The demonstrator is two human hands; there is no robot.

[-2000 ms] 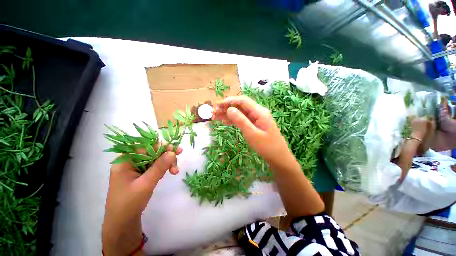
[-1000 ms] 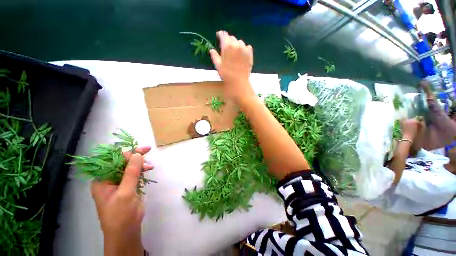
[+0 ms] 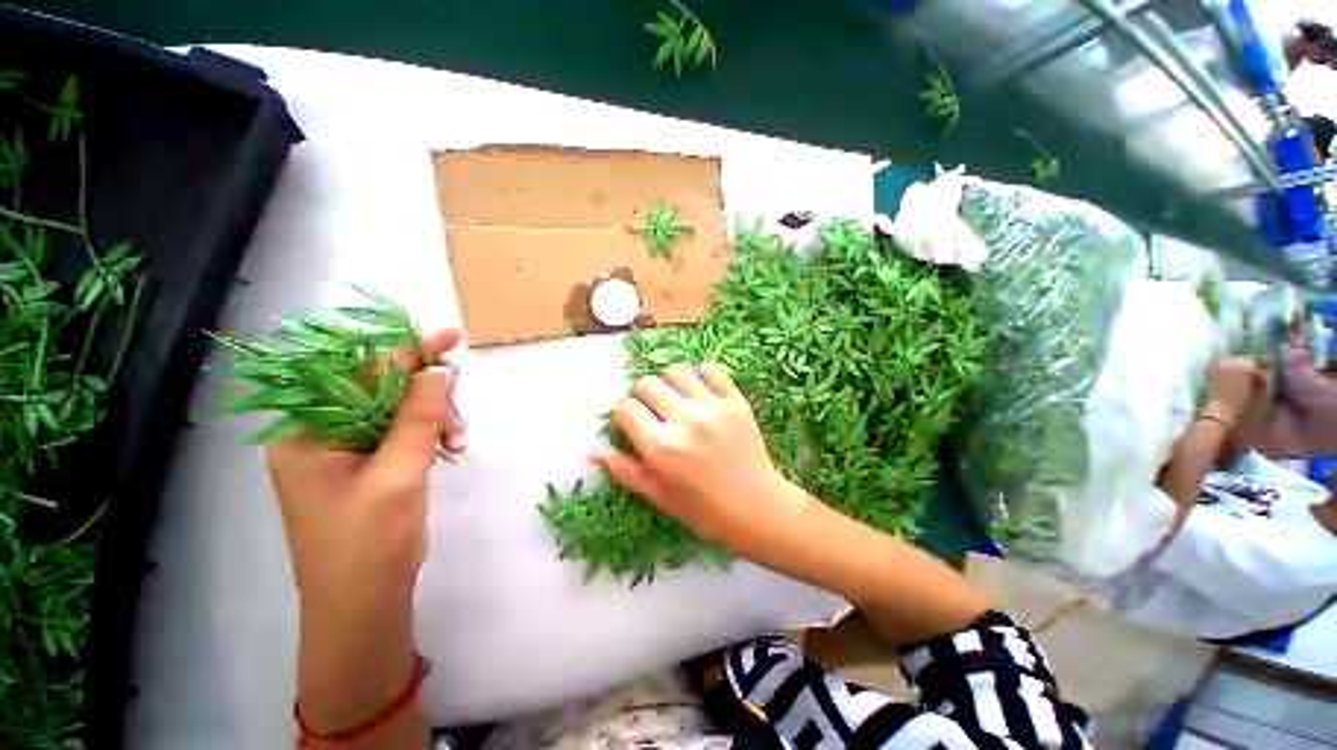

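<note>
My left hand [image 3: 367,484] is closed round a bunch of green leaf sprigs [image 3: 315,374], left of the cardboard pad [image 3: 528,191] and above the white sheet [image 3: 513,586]. My right hand [image 3: 697,447] lies palm down over the near left part of the pile of leaf sprigs [image 3: 880,366]; its fingers are curled and its fingertips are at the leaves, so whether it grips one is hidden. A round white glue cap [image 3: 614,302] sits on a brown stain at the cardboard's near edge. One stray sprig [image 3: 664,230] lies on the cardboard.
A black tray [image 3: 205,176] with long green stems is at left. Stray sprigs [image 3: 679,40] lie on the dark green surface beyond. A white wad [image 3: 938,220] and a clear plastic bag [image 3: 1048,352] of foliage are right of the pile. Another person's arm [image 3: 1205,432] is at far right.
My right hand has come back from the green surface beyond the sheet to the pile, and a stemmed sprig stays on that surface. My left hand still holds its bunch.
</note>
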